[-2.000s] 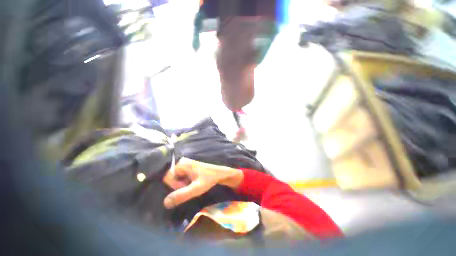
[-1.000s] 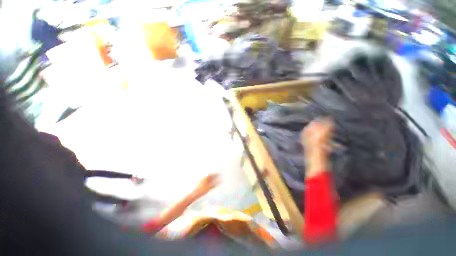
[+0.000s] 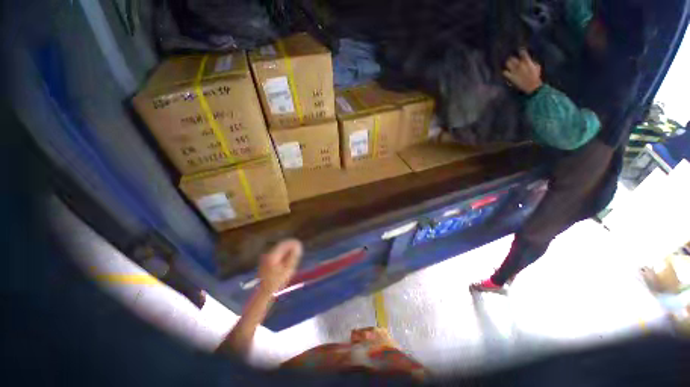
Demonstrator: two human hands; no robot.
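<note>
Dark grey and black garments (image 3: 469, 83) lie heaped in the truck's rear, at the top centre and right of the view. Some more lie at the top left behind the cartons. My left hand (image 3: 280, 261) is bare, in front of the truck bed edge (image 3: 333, 219), low and left of centre. Nothing shows in it; its fingers look curled but are blurred. It is well away from the garments. My right hand is out of the picture.
Brown cartons (image 3: 204, 113) with yellow straps are stacked at the bed's left. A light blue bundle (image 3: 355, 62) lies behind them. A person in a green sleeve (image 3: 560, 117) stands at the right, one hand on the garments.
The view has swung from the cream-yellow cart of garments to the truck's rear. My right hand, earlier over the cart's garments, has left the picture. My left hand still shows low in view.
</note>
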